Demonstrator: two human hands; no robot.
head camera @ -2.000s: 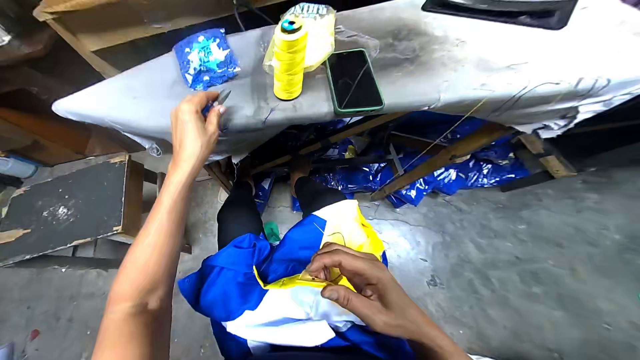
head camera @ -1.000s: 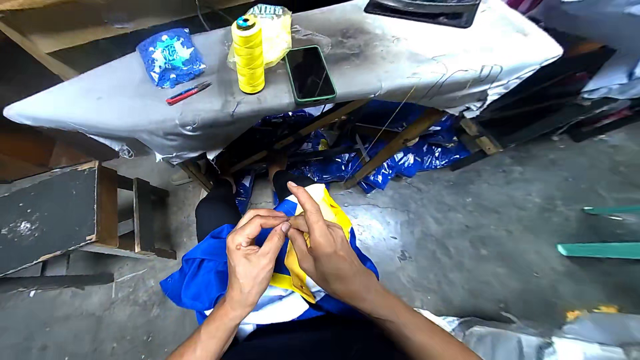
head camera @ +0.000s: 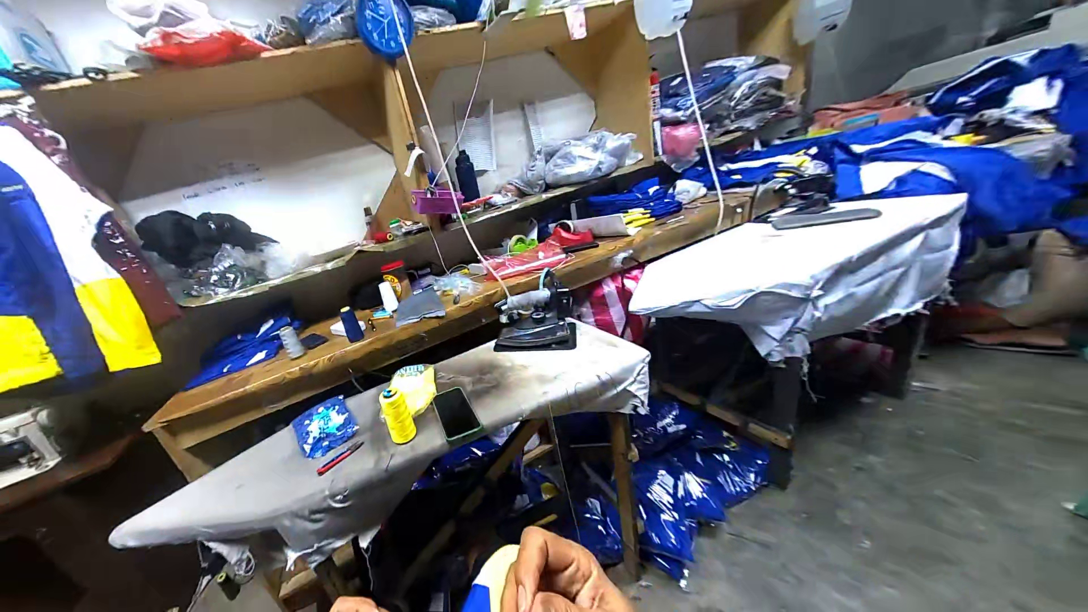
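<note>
At the bottom edge, my right hand (head camera: 557, 574) has its fingers curled beside a bit of blue and cream fabric (head camera: 491, 578); whether it grips the fabric is hidden. Only a fingertip of my left hand (head camera: 357, 604) shows, left of it. Beyond them, a padded ironing board (head camera: 280, 476) bears a yellow thread cone (head camera: 397, 416), a phone (head camera: 457, 415), a small blue packet (head camera: 325, 427) and a red and dark slim tool (head camera: 340, 457). An electric iron (head camera: 535, 327) rests at the board's far end.
Behind the board runs a wooden bench (head camera: 340, 361) with thread spools and cloth under shelves. A second ironing board (head camera: 799, 255) stands right. Blue plastic-wrapped bundles (head camera: 697, 476) lie below. Jackets hang left (head camera: 59, 263). Part of another person shows at the far right edge.
The view has swung up to the bench and shelves. The slim tool left my left hand between the two earlier frames and lay on the board. Both hands now sit at the bottom edge.
</note>
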